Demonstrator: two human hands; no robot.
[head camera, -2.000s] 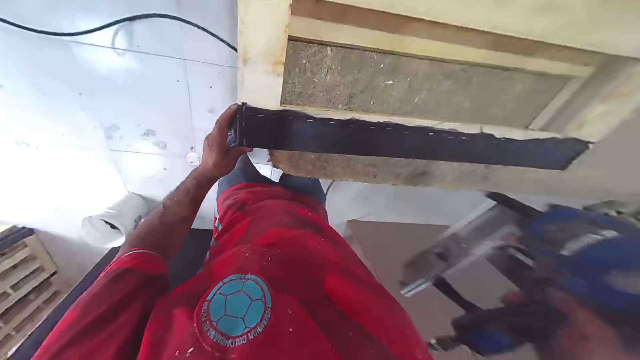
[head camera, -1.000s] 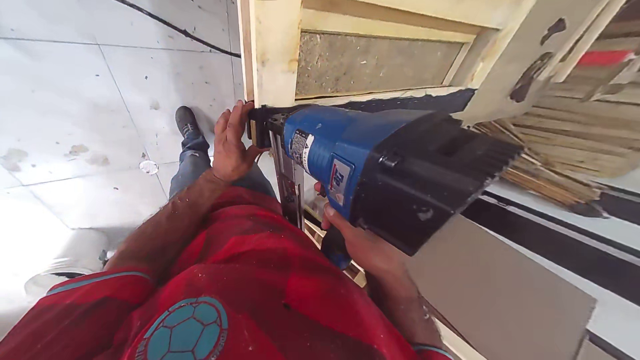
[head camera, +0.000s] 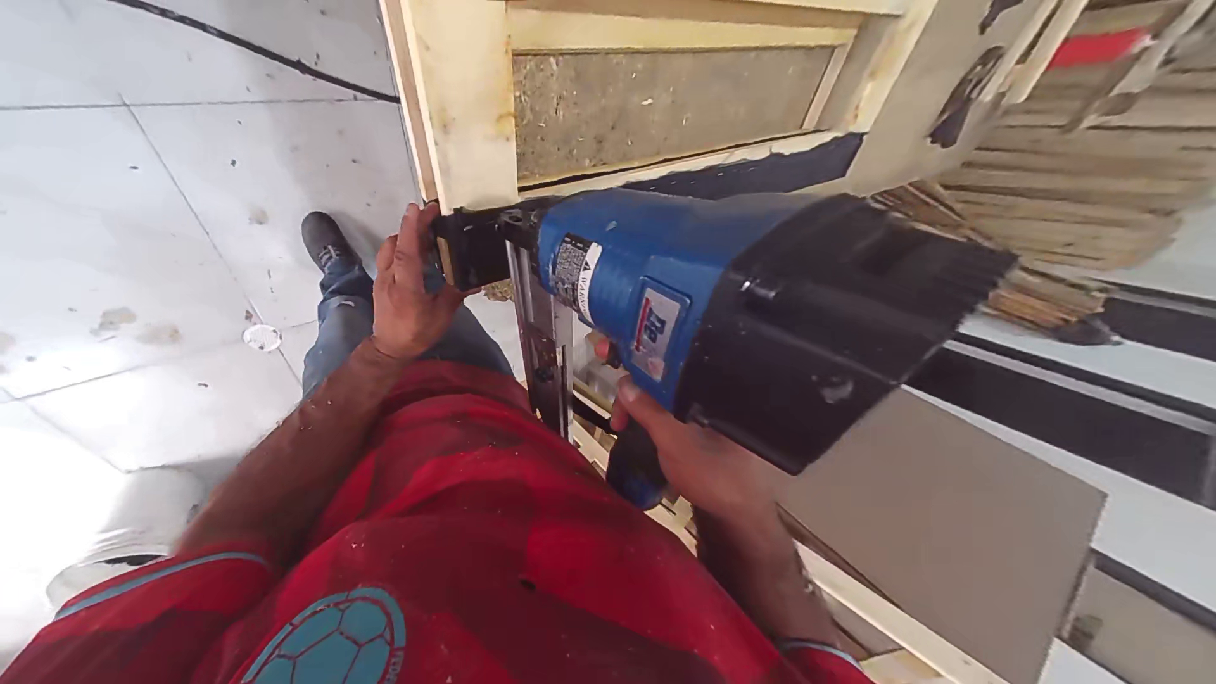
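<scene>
A large blue and black pneumatic nailer or stapler (head camera: 665, 275) spans the middle, its nose over the near left corner of a pale wooden frame (head camera: 470, 114). Around its handle, below the body, my right hand (head camera: 698, 446) is closed. My left hand (head camera: 413, 290) presses a black strip (head camera: 480, 249) at the frame's corner, fingers on its outer edge, just left of the tool's nose. Farther right, more of the dark strip (head camera: 788, 166) lies along the frame's near rail. The tool hides the strip's middle part and where its nose touches.
Slats of wood (head camera: 1073, 190) are piled at the right, beyond a flat grey-brown board (head camera: 959, 513). On the tiled floor stand a white bucket (head camera: 142, 522), lower left, and my shoe (head camera: 328, 237). A black hose or cable (head camera: 247, 52) runs across the upper left.
The blue tool, blurred at the lower right two seconds ago, is now over the frame's corner in my right hand. My left hand stays at the strip's end. The view has shifted.
</scene>
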